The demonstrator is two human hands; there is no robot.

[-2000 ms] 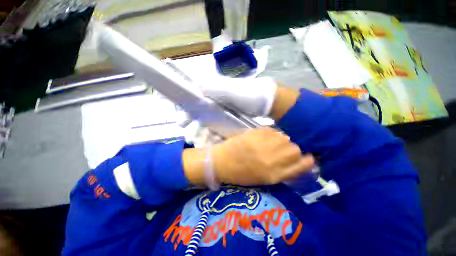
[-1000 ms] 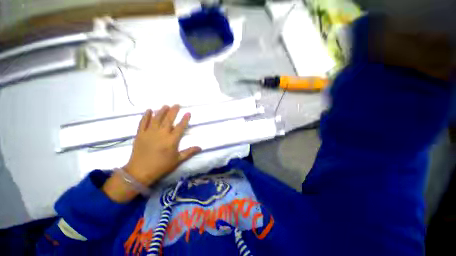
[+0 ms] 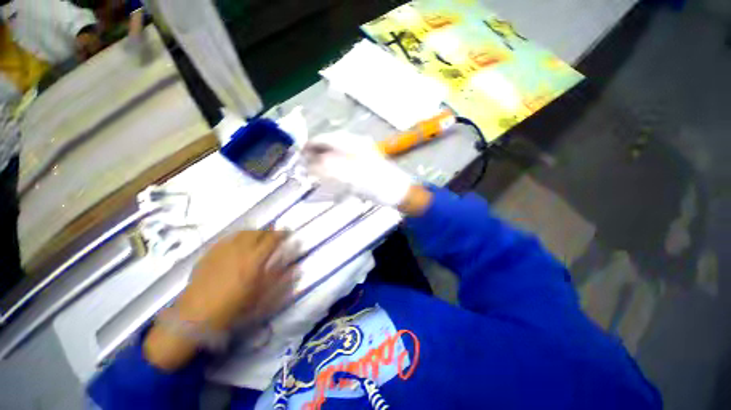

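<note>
Several slim silver-white light fixture bars (image 3: 136, 314) lie side by side, running diagonally on a white sheet (image 3: 72, 324). My left hand (image 3: 240, 280), bare and blurred, is over the middle of the bars; its grip is unclear. My right hand (image 3: 353, 170), in a white glove, is at the bars' far right ends, beside the blue screw box (image 3: 250, 134); whether it holds anything is unclear. The orange electric screwdriver (image 3: 418, 134) lies just beyond the gloved hand, its nose hidden.
More bars (image 3: 72, 292) with white end pieces lie at the left. A white flat sheet (image 3: 385, 84) and a yellow-green printed sheet (image 3: 489, 68) lie at the back. A beige slab (image 3: 104, 128) is behind the bench, with part of another person at top left.
The view has turned and shifted. My gloved right hand, not clearly visible a second ago, is now at the bars' right ends. My left hand remains over the bars.
</note>
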